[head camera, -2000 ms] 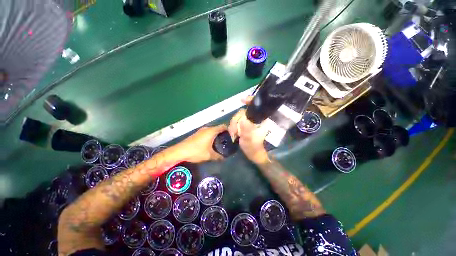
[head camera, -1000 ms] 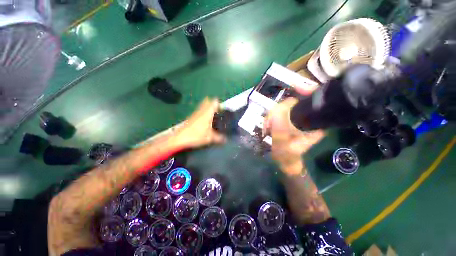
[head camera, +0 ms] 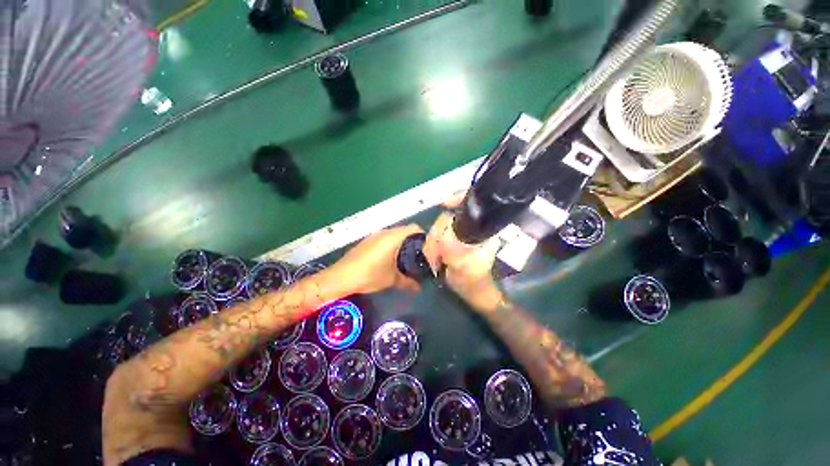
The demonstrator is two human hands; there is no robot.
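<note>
My left hand (head camera: 387,258) is closed around a black cylindrical unit (head camera: 414,256), held with one end towards the camera. My right hand (head camera: 462,259) is beside it, touching or nearly touching the unit, and grips the lower end of the thick black power screwdriver (head camera: 496,196). The driver slants up to the right, with a silvery ribbed length (head camera: 596,80) above it. Its tip and any screw are hidden by my fingers. Units with clear rims (head camera: 351,374) stand grouped by my left forearm; one lit unit (head camera: 339,325) glows blue with a red centre.
A white-and-black box (head camera: 537,214) is partly behind the driver, near a small white fan (head camera: 667,98) on brown cardboard (head camera: 651,193). Black cylinders (head camera: 280,170) lie or stand on the green belt (head camera: 382,136). A large fan (head camera: 68,91) fills the upper left. Open black cups (head camera: 723,271) are grouped right.
Since one second ago, my right hand and the driver have moved left, back to the unit in my left hand. The driver now slants over the box. The lit rim remains blue.
</note>
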